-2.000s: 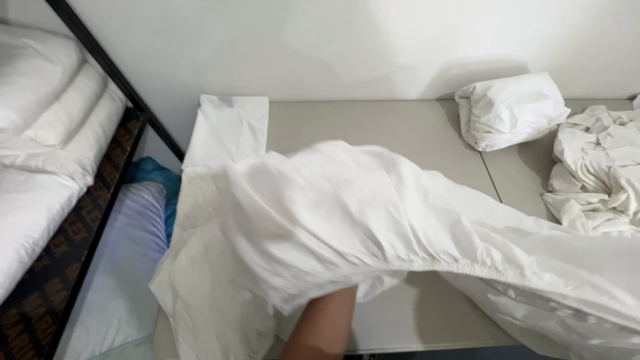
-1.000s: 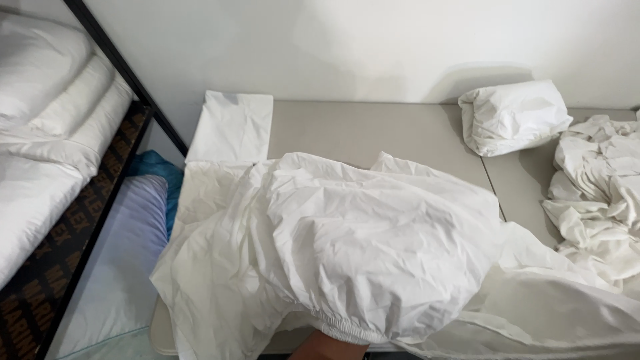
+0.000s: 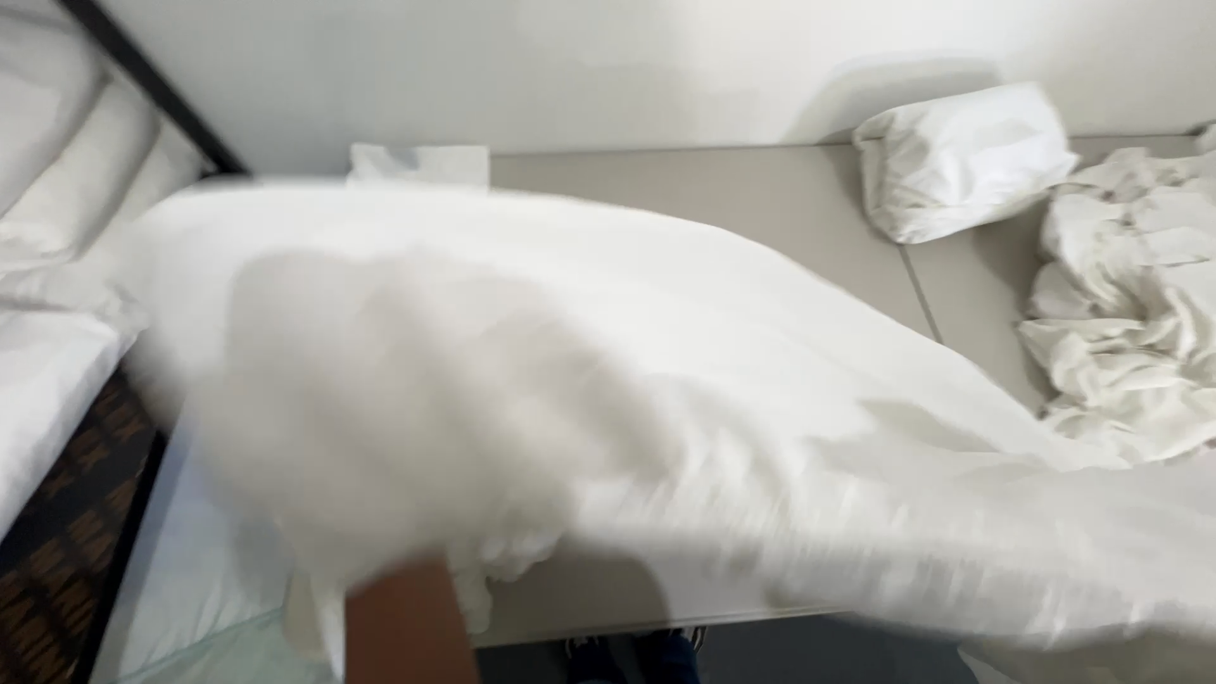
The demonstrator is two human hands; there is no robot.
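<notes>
A white fitted sheet (image 3: 589, 342) with a gathered elastic edge spreads in the air over the grey table (image 3: 684, 180), blurred by motion. My left forearm rises from the bottom edge, and the hand at its end is hidden inside or behind the cloth. The sheet runs off past the right edge of the view. My right hand does not show. Beyond the sheet, at the table's back left, part of a flat white cloth (image 3: 456, 165) is visible.
A rolled white bundle (image 3: 964, 161) sits at the table's back right, beside a crumpled pile of white cloth (image 3: 1140, 304). To the left, folded white bedding (image 3: 66, 180) lies on a black-framed shelf, with a pale blue item (image 3: 199, 560) beside it. A wall stands behind.
The sheet, lower and bunched over the table a second ago, now billows higher and further left, covering most of the flat white cloth. My left forearm shows more fully.
</notes>
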